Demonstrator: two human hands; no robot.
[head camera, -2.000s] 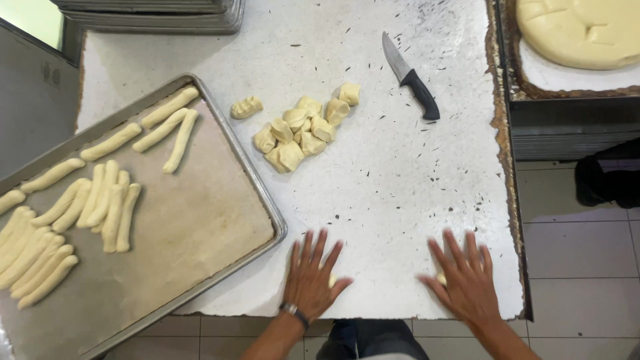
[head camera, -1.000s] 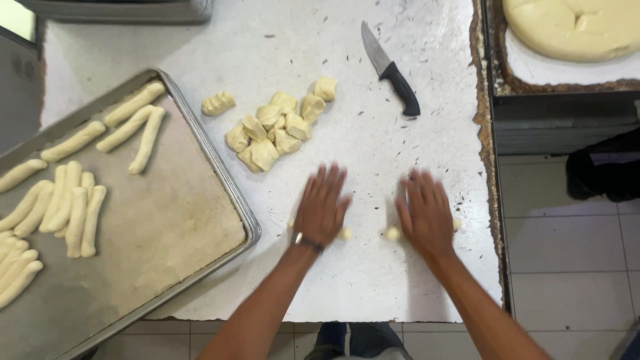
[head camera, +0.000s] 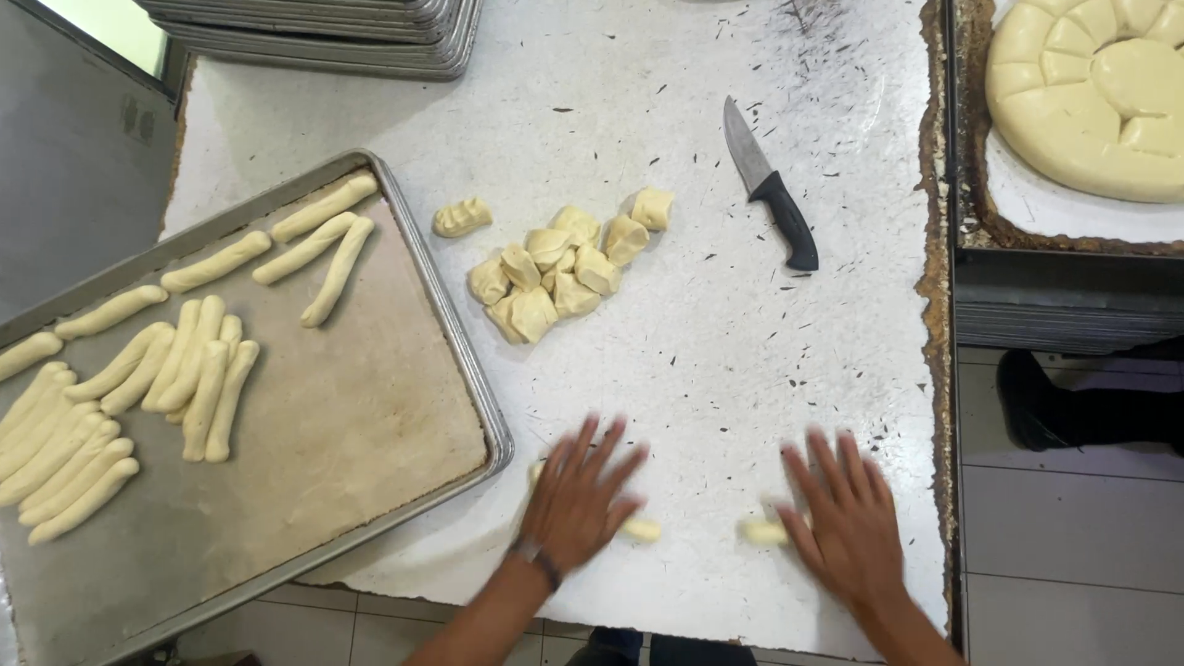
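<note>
My left hand (head camera: 578, 504), a bracelet at its wrist, lies flat with fingers spread over a dough piece (head camera: 641, 530) whose ends show on both sides. Under my right hand (head camera: 846, 523), also flat and spread, another dough piece (head camera: 763, 531) pokes out to the left. Beyond the hands sits a cluster of cut dough chunks (head camera: 575, 298), with a ridged dough lump (head camera: 462, 217) apart at its left. A knife with a black handle (head camera: 786, 222) rests farther right. On the metal baking tray (head camera: 504, 444) at left lie several dough ropes (head camera: 83, 499).
Stacked metal trays (head camera: 314, 46) stand at the back left of the white worktable (head camera: 592, 111). At the right, a large scored dough round (head camera: 1101, 102) rests on another surface. A person's black shoe (head camera: 1022, 402) shows on the tiled floor below it.
Both hands have stayed low at the table's front, and the gap between them is wider than one second ago. Short dough ends show beside the hands in both later frames. The view has shifted.
</note>
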